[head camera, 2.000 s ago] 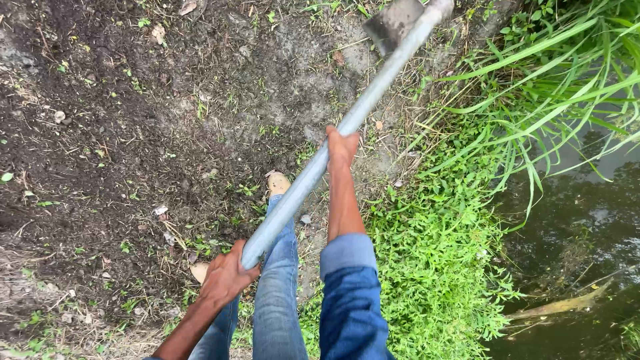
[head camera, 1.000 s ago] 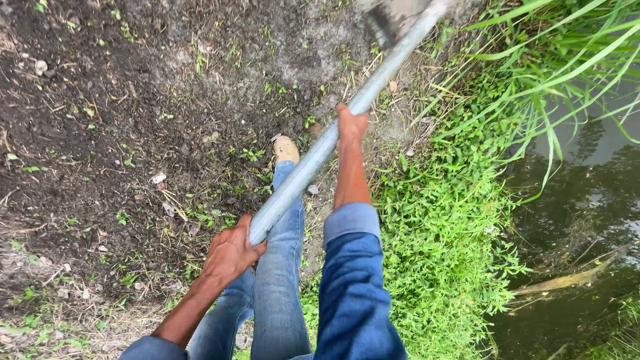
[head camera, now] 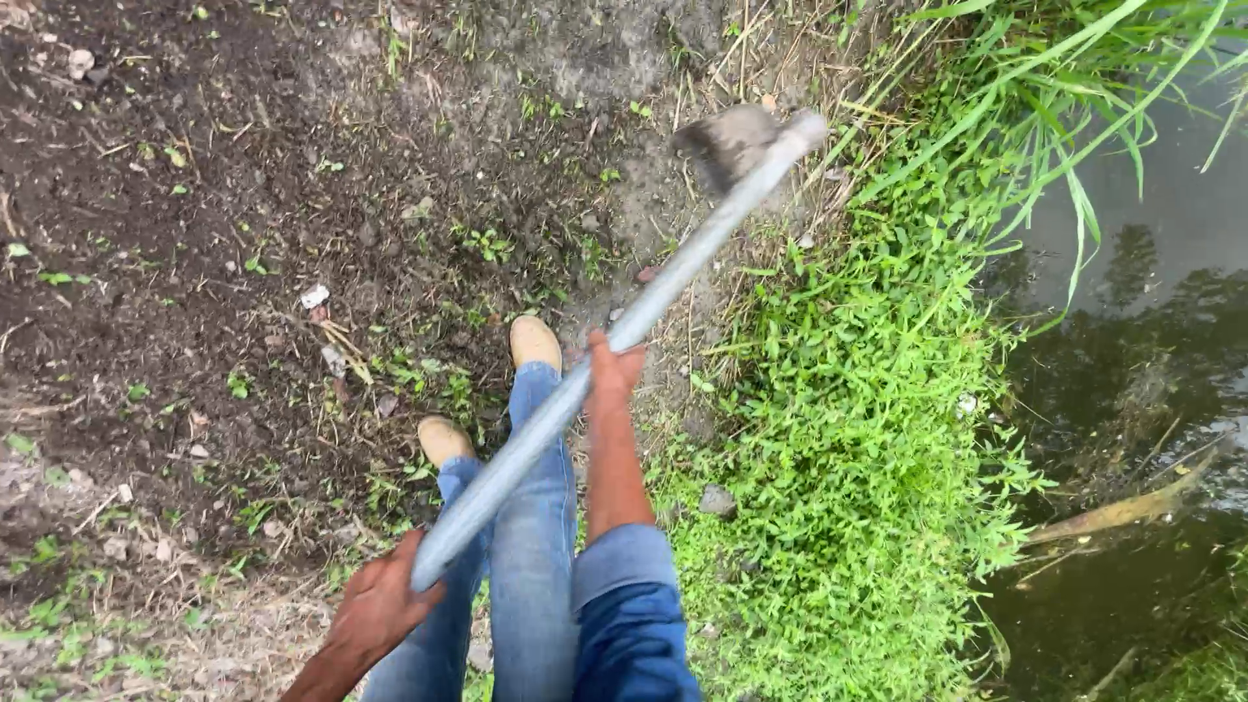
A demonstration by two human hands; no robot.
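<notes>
A hoe with a long grey handle runs diagonally across the head view, from lower centre to upper right. My left hand is closed around its near end, beside my jeans. Farther up the shaft, my right hand grips it near the middle. The hoe's blade, blurred and dirt-coloured, points left from the far end, over bare soil beside the weeds. Whether the blade touches the ground cannot be told.
My shoes stand on dark soil with scattered litter and small sprouts. Low green weeds line the bank on the right, with long grass blades above. Beyond lies murky water with a dead leaf or stalk. A stone sits among the weeds.
The hoe's blade, at the top edge a second ago, is now lower in view and nearer my feet. Both hands have stayed on the handle. My second shoe has come into clear view.
</notes>
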